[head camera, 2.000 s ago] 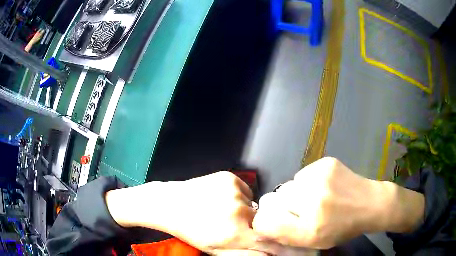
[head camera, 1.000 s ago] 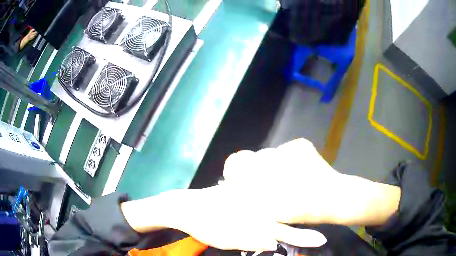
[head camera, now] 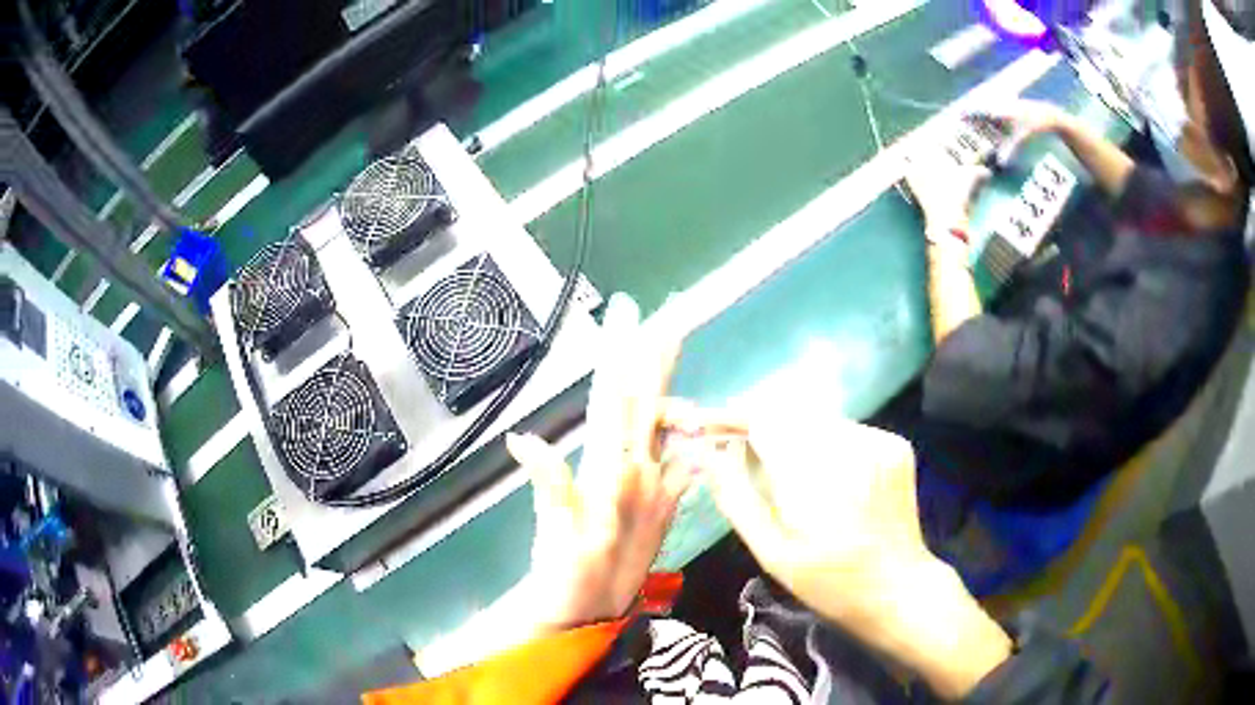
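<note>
My left hand (head camera: 606,482) is bare and raised above the front edge of the green bench (head camera: 482,572), with the fingers spread and the thumb apart. My right hand (head camera: 826,510) is bare, to its right, with its fingertips touching the fingers of my left hand. A thin reddish-brown line shows where the fingertips meet; I cannot tell if it is a held part or a finger edge. Both hands are partly overexposed.
A pale panel with four black fans (head camera: 372,310) and a black cable stands on the bench, front left. A white machine (head camera: 83,372) is at far left. Another worker (head camera: 1087,331) sits at right, hands on a four-position plate (head camera: 1032,204). An orange item (head camera: 509,672) lies at my left forearm.
The view has swung towards the bench and the neighbouring worker. My hands were clasped or overlapping; now my left hand is opened out and my right touches its fingers.
</note>
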